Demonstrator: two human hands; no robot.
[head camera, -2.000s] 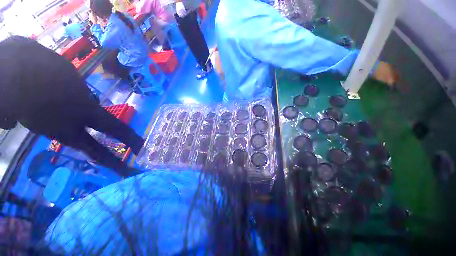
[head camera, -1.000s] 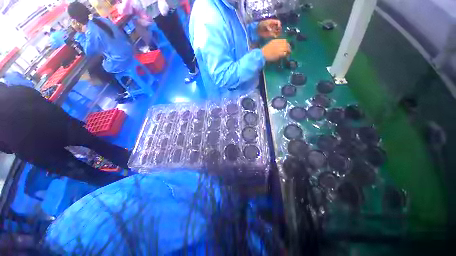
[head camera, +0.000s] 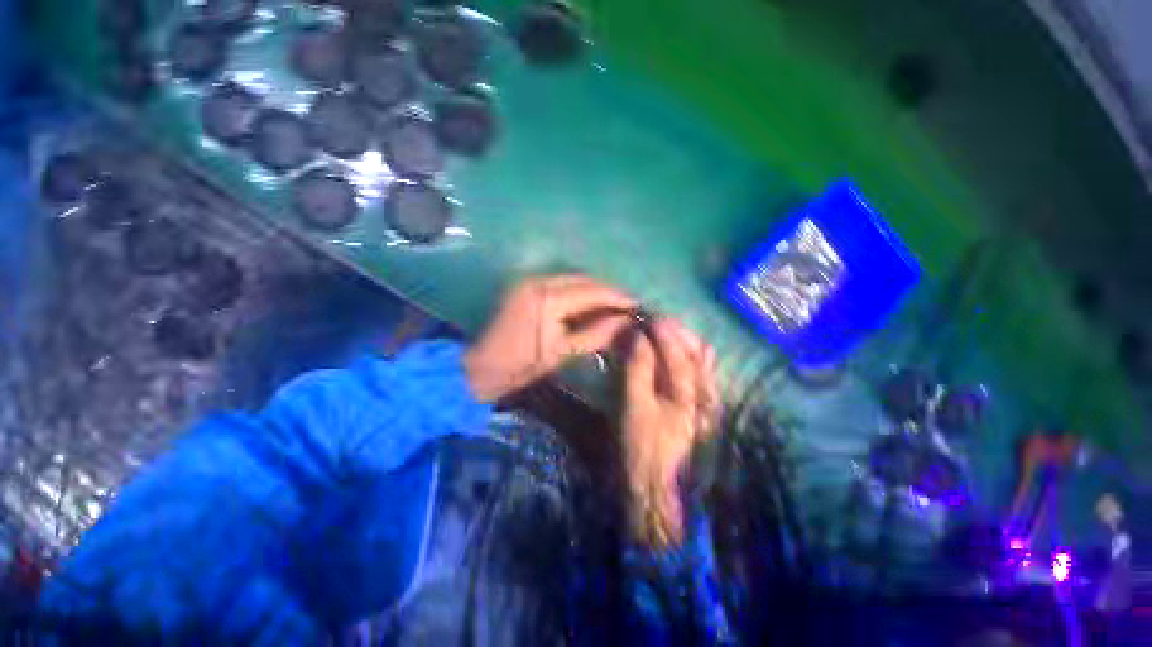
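My left hand (head camera: 537, 335) and my right hand (head camera: 667, 392) meet over the near side of the green bench, fingertips together. Between them is a small dark thing, apparently a black housing (head camera: 642, 319) held edge-on; blur and fingers hide most of it. A clear glint shows just below my left fingers. Several round black housings (head camera: 325, 200) with shiny clear film lie at the upper left of the bench. A blue parts bin (head camera: 884, 268) with silvery contents sits right of my hands.
The clear blister tray (head camera: 95, 316) with dark discs is at the left, beside the bench edge. More filmed housings (head camera: 903, 461) lie at the lower right. An orange-handled tool (head camera: 1049, 449) and purple lights (head camera: 1059, 565) are beyond them. A brighter green strip (head camera: 771, 101) crosses the bench.
The view has swung from the neighbour, aisle and tray to the bench in front of me. Both my hands and the blue bin have come into view; the housings and tray now appear farther left.
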